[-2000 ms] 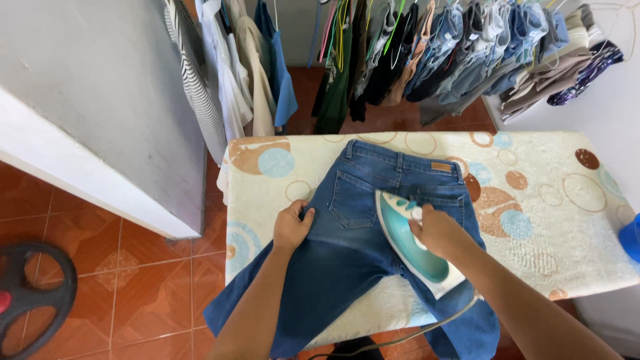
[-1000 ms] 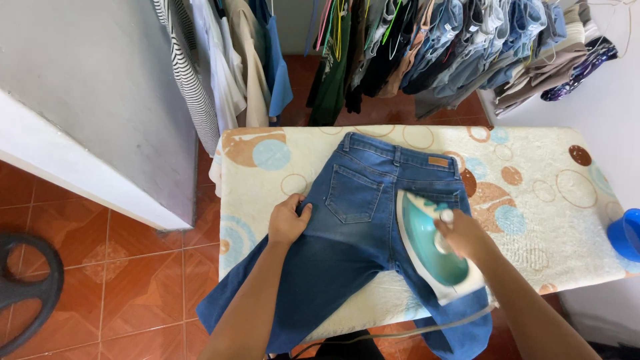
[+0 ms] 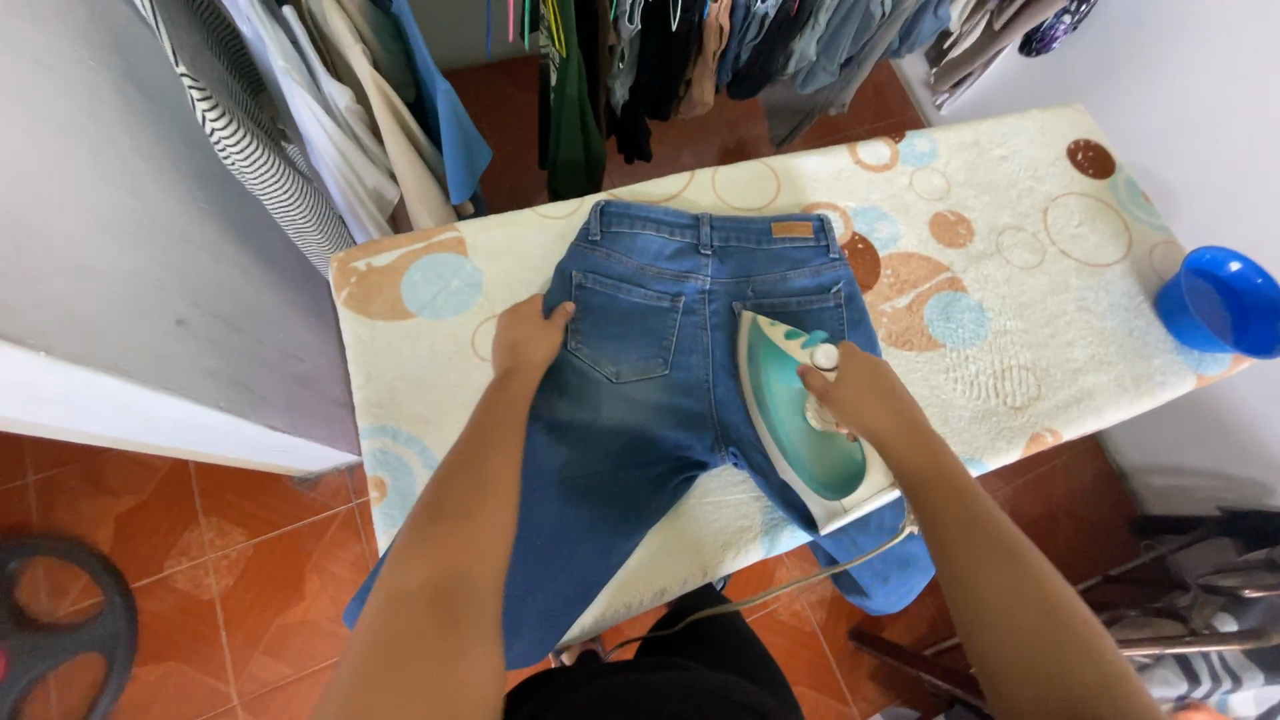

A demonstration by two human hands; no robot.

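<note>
Blue denim jeans [image 3: 620, 420] lie back side up across a padded ironing surface [image 3: 1000, 400] with a circle pattern, the waistband at the far edge and the legs hanging over the near edge. My right hand [image 3: 850, 390] is closed round the handle of a teal and white clothes iron [image 3: 800, 420], which rests on the right back pocket and upper leg, tip toward the waistband. A power cord [image 3: 780, 595] trails from the iron's heel toward the near side. My left hand [image 3: 535, 335] rests at the left hip of the jeans, its thumb on the fabric by the left pocket; its grip is unclear.
A blue plastic bowl [image 3: 1215, 300] stands at the surface's right end. Hanging clothes [image 3: 700, 60] line the far side, with shirts [image 3: 330, 130] at the left. A grey wall [image 3: 150, 200] is at the left, a black wheel-like object [image 3: 70, 620] at the lower left.
The iron in my right hand has moved slightly, staying over the right pocket and upper leg. My left hand remains at the left hip. The view has turned somewhat.
</note>
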